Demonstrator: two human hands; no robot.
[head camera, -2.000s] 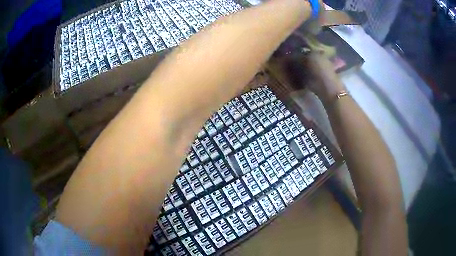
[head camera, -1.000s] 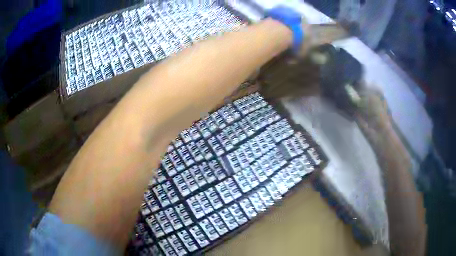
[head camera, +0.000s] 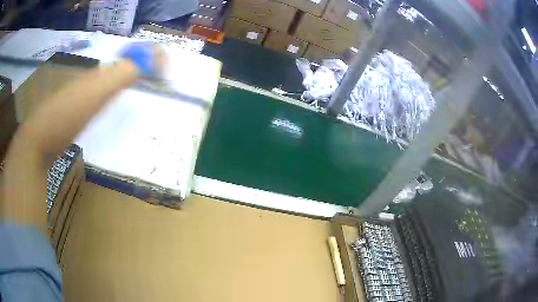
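Note:
My left hand is small and blurred at the upper left, over the large white slab. A blue band is on its wrist, and its fingers cannot be made out. Whether it holds anything cannot be told. My left forearm crosses the left side, in front of a brown cardboard piece on the slab. Stacked cardboard trays with black-and-white modules stand at the left, partly hidden by the arm. My right hand is out of the picture.
A brown cardboard-covered bench lies in front. At right are a slim pale yellow handle, a module tray and a black-topped stack. Beyond run a green belt, metal posts and a white cord heap.
The view has swung right, so the belt, cord heap and right tray now show. The module trays have shifted to the left edge. My right hand and arm have left the picture.

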